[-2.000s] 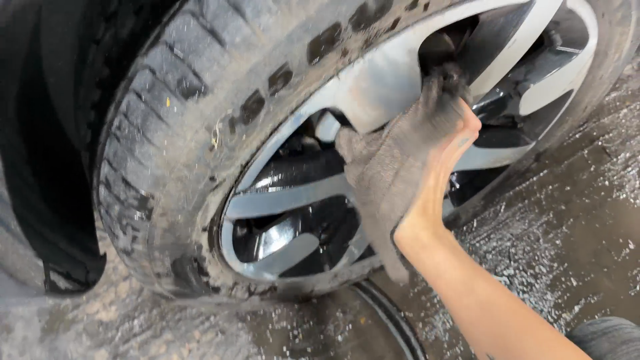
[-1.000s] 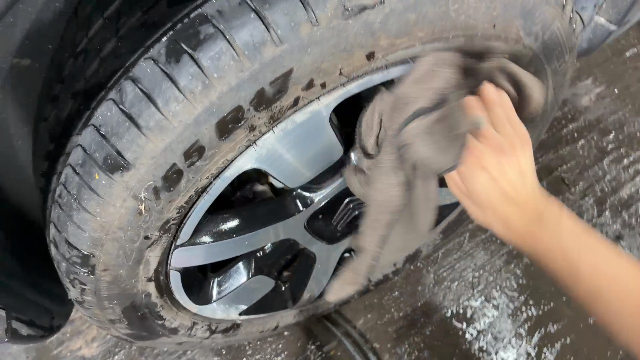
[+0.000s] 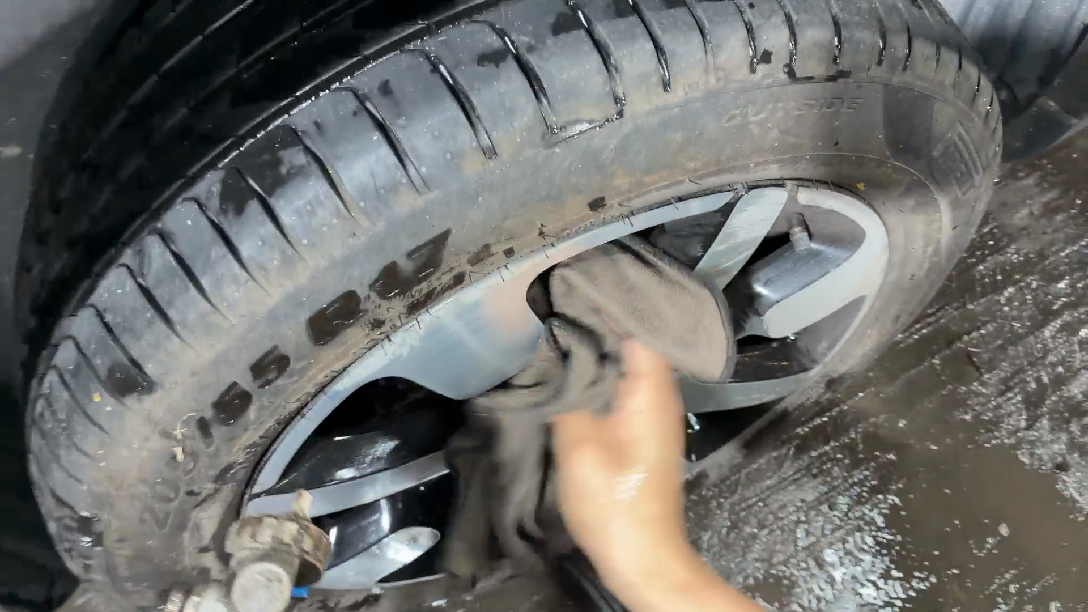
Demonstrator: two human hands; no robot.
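My right hand (image 3: 625,459) reaches in from the lower right, its fingers closed on a grey-brown cloth (image 3: 654,306). Part of the cloth is bunched against the spokes near the middle of a silver and black alloy wheel (image 3: 408,340), and its loose end hangs down over the lower spokes, blurred. The hub is hidden behind the cloth and hand. Around the rim runs a wet, dirty black tyre (image 3: 510,187) with raised lettering on its sidewall. My left hand is out of view.
A dirty metal fitting (image 3: 263,578) with a small blue part stands at the bottom left, in front of the tyre's lower edge. Wet, foam-streaked floor (image 3: 935,442) lies at the right. The dark wheel arch (image 3: 93,161) is at the upper left.
My right hand and the cloth have moved from the rim's upper right to the spokes near the wheel's middle. The wheel looks larger in view, and the metal fitting has come into sight.
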